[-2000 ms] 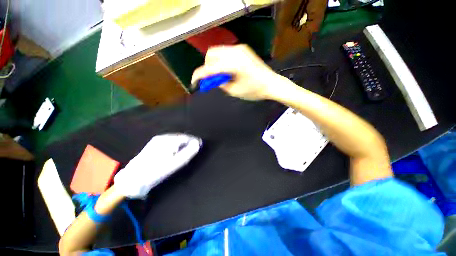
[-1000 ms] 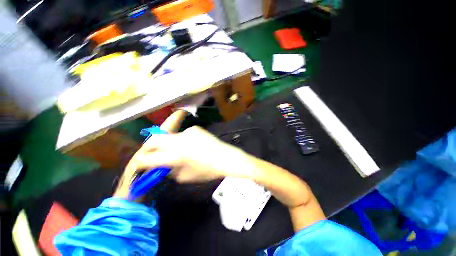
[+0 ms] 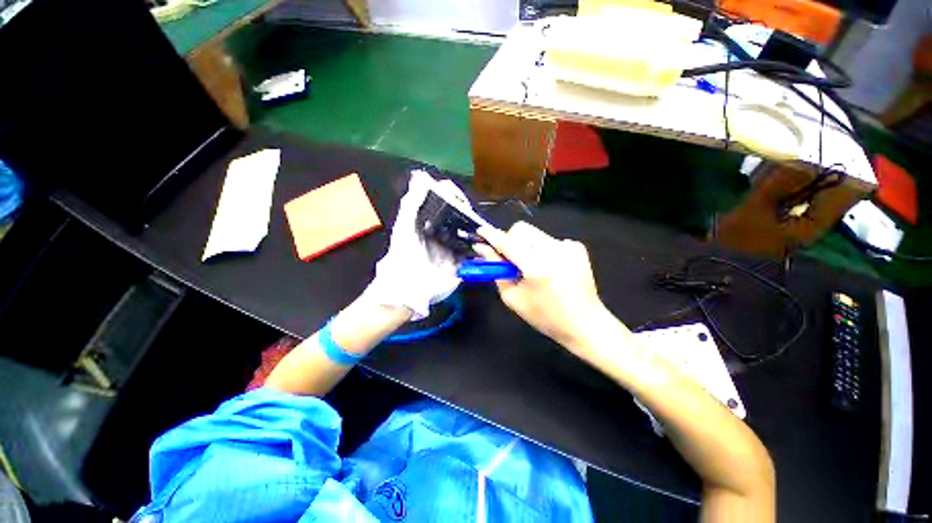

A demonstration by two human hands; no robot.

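My left hand (image 3: 411, 255), in a white glove with a blue wrist strap, holds a small box (image 3: 450, 223) with its dark side showing, above the black mat. My bare right hand (image 3: 547, 281) is at the box's right edge and holds a blue marker pen (image 3: 488, 271), its barrel pointing left below the fingers. Whether the right fingers also grip the box is hard to tell. A white set-top box (image 3: 697, 360) lies on the mat, partly hidden under my right forearm.
An orange-red pad (image 3: 332, 216) and a cream strip (image 3: 243, 202) lie left. A white shelf (image 3: 634, 114) with wooden legs stands ahead. Black cables (image 3: 746, 306), a remote control (image 3: 846, 352) and a white bar (image 3: 895, 403) are right. Another box (image 3: 283, 86) sits on the green surface.
The view has swung left. My left hand has come back from the shelf area and now holds a box. My right hand, still with the blue marker, has met it there.
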